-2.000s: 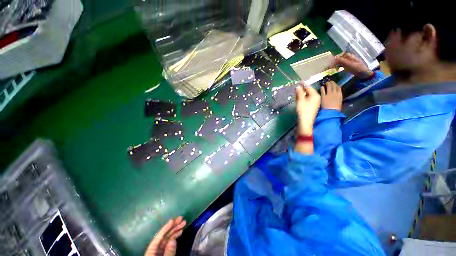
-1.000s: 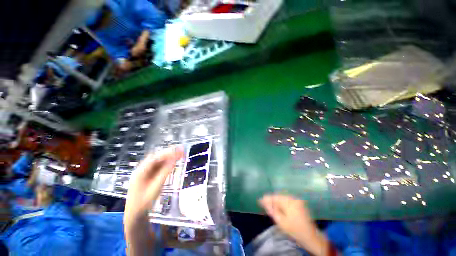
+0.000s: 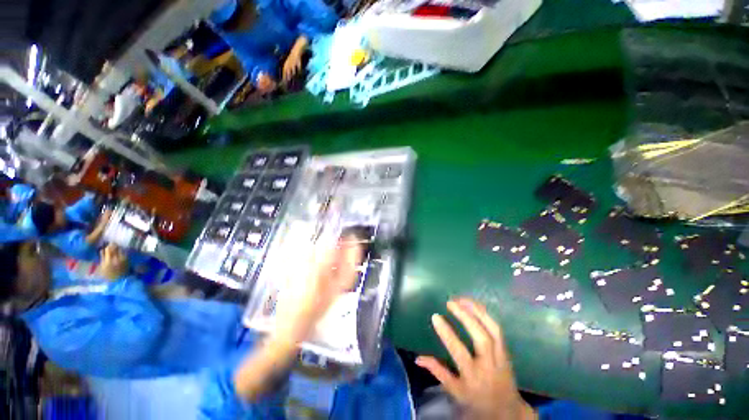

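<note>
My left hand is blurred over the clear blister tray. Its fingertips are at a black piece; I cannot tell whether they grip it. A white sticker sheet lies on the tray, partly under the hand, with a black rectangle beside the fingers. My right hand is empty, fingers spread, above the mat's front edge. Several dark boards with gold and white edge spots lie spread at the right.
A second blister tray with dark pockets adjoins on the left. Behind are a white bin and light-blue frames. Tan sheets in clear plastic lie at the right. People in blue smocks are at the left and back.
The view has swung left from the neighbouring worker to the trays, then slightly back. My left hand has moved onto the sheet's black pieces. My right hand's fingers have spread.
</note>
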